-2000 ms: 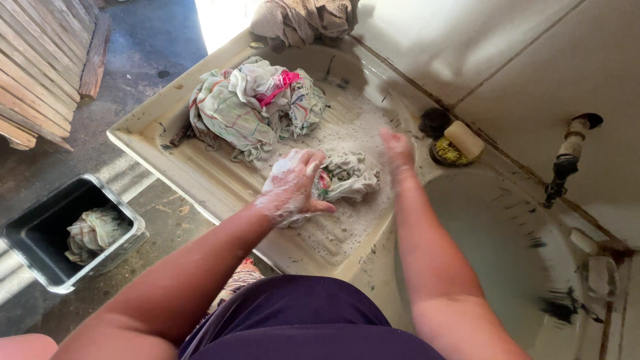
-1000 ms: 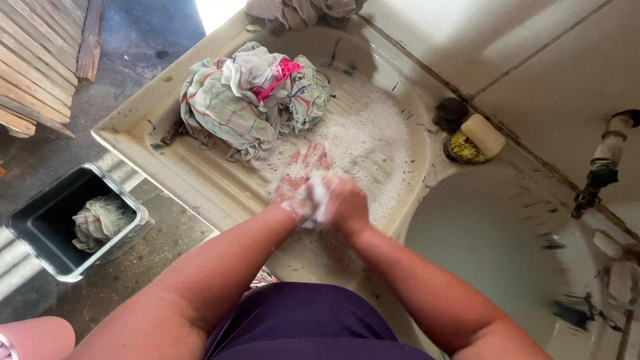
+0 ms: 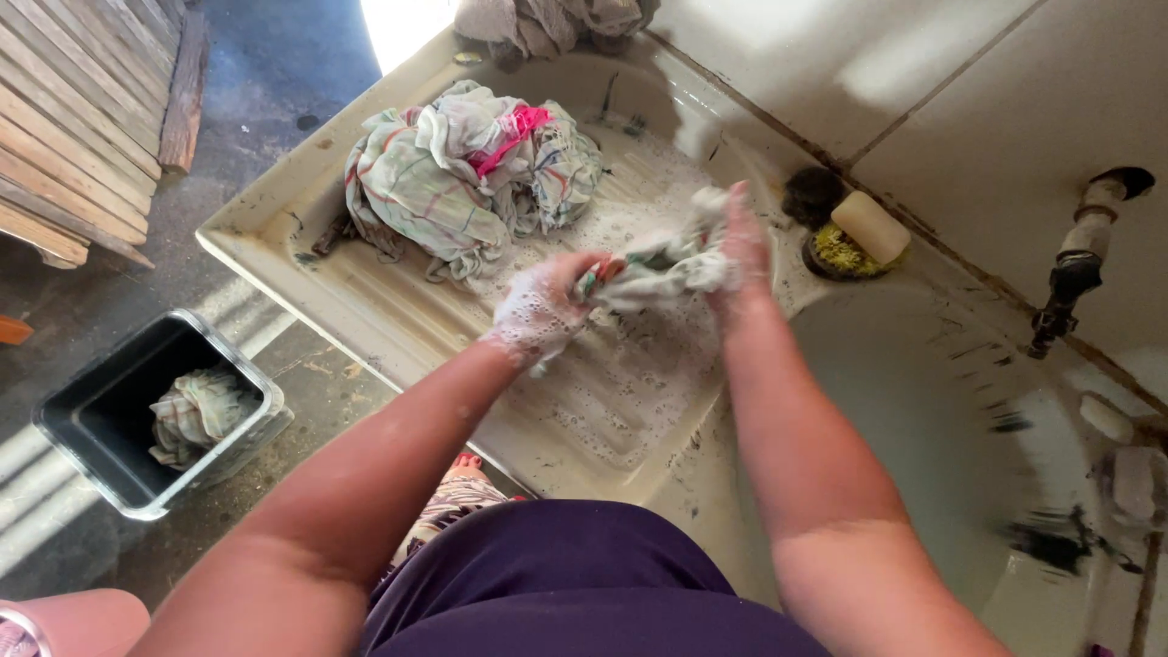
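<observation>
Over the ribbed washboard part of a laundry sink (image 3: pixel 438 315), a wet, soapy cloth (image 3: pixel 662 274) is stretched between my hands. My left hand (image 3: pixel 547 301), coated in suds, grips its left end. At the other end is my right hand (image 3: pixel 741 246), blurred, with the cloth against its palm and its fingers pointing up; how firmly it holds is unclear. Foam covers the ribs below. Beyond my left hand lies a heap of wet checked cloths (image 3: pixel 447 182) with a bright pink piece (image 3: pixel 513 137) on top.
To the right is a basin of cloudy water (image 3: pixel 885 429) below a wall tap (image 3: pixel 1077 246). A soap bar (image 3: pixel 871 228) rests on a yellow scrubber (image 3: pixel 835 254) at the ledge. A black bin (image 3: pixel 100 401) with a cloth (image 3: pixel 201 411) stands on the floor, left. Wooden slats (image 3: pixel 82 119) stand upper left.
One second ago my hands were together around the cloth; now they are apart with it stretched between them. The heap of cloths stays in place.
</observation>
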